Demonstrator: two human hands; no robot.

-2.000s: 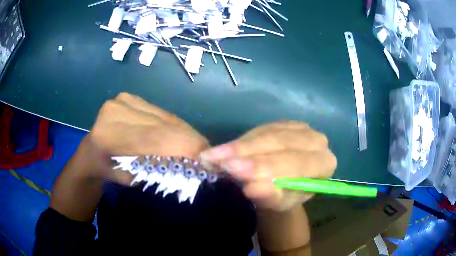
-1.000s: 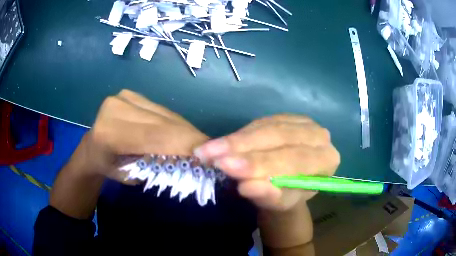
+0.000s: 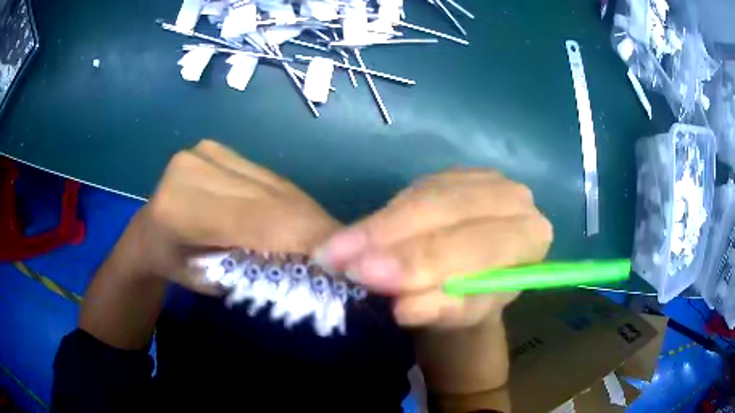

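Observation:
My left hand (image 3: 234,206) holds a bunch of flagged rods (image 3: 278,286). Several round grey ends show in a row, with white label flags fanned out below them, slightly blurred. My right hand (image 3: 451,242) has its thumb and fingertips at the right end of the row. It also holds the green cutter (image 3: 540,277), which sticks out to the right from between its fingers. The cutter's other end is hidden in the hand. The rod shafts are mostly hidden by my left hand.
A pile of flagged rods (image 3: 278,32) lies on the green mat (image 3: 483,105) at the back. A steel ruler (image 3: 587,137) lies at the right. A clear box (image 3: 673,214) and clear bags (image 3: 665,56) hold white pieces. A cardboard box (image 3: 580,343) is below the bench edge.
The green cutter's outer end has tilted upward and my right hand has risen slightly. The row of rods has shifted slightly right since the first frame. The pile sits slightly higher in view.

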